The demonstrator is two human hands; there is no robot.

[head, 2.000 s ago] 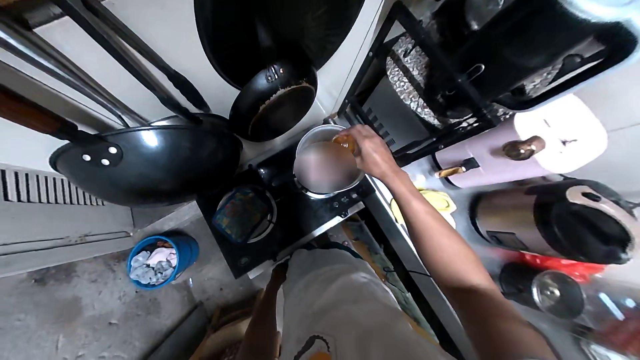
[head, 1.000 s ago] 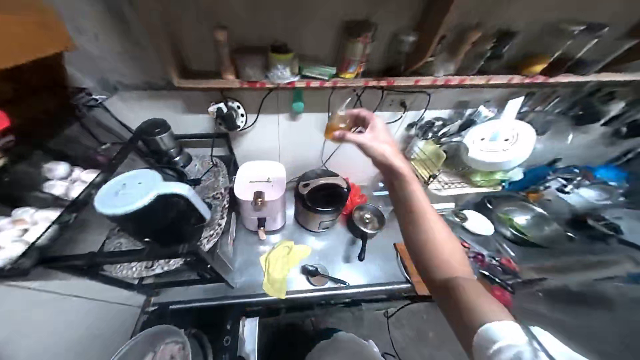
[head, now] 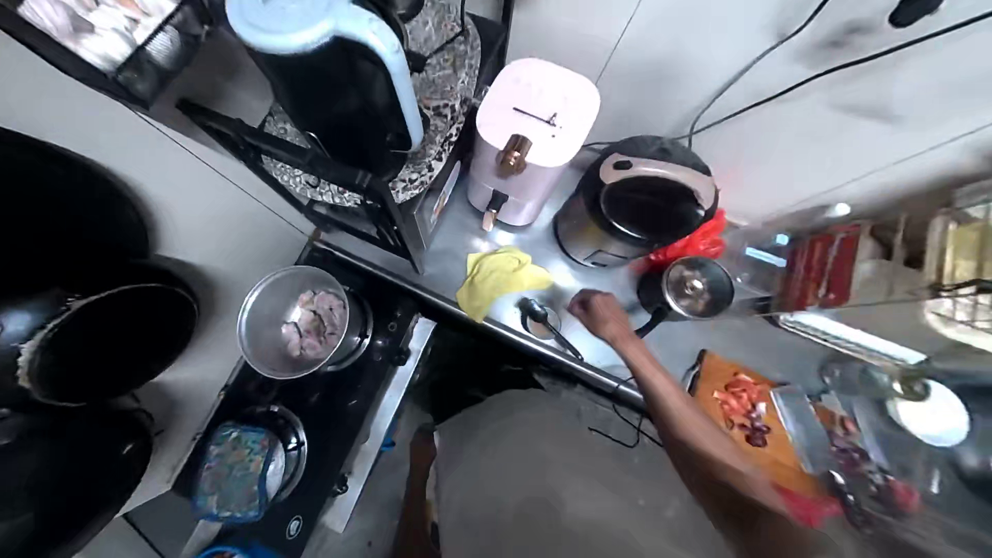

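My right hand [head: 601,314] is curled, reaching over the steel counter just right of a black spoon or ladle [head: 550,327] that lies across a small round dish. Whether its fingers hold anything is hidden. A yellow cloth [head: 500,280] lies to the left of the spoon, and a small black-handled pan with a lid [head: 696,287] stands to the right of the hand. At the left, a metal pot [head: 262,329] holding pieces of pale pink meat sits on the gas stove. My left forearm hangs beside my body; the left hand cannot be made out.
A pink air fryer [head: 535,116] and a rice cooker [head: 635,203] stand along the wall. At the right lies an orange cutting board [head: 709,380] with cut red food and a cleaver blade. Black pans hang at the left. A blue-edged folded cloth or mitt [head: 236,473] covers part of the stove's other burner.
My right hand was at the pot with a small amber-coloured container, then raised it near the shelf; now the hand is down at the counter by the spoon. The view has swung widely.
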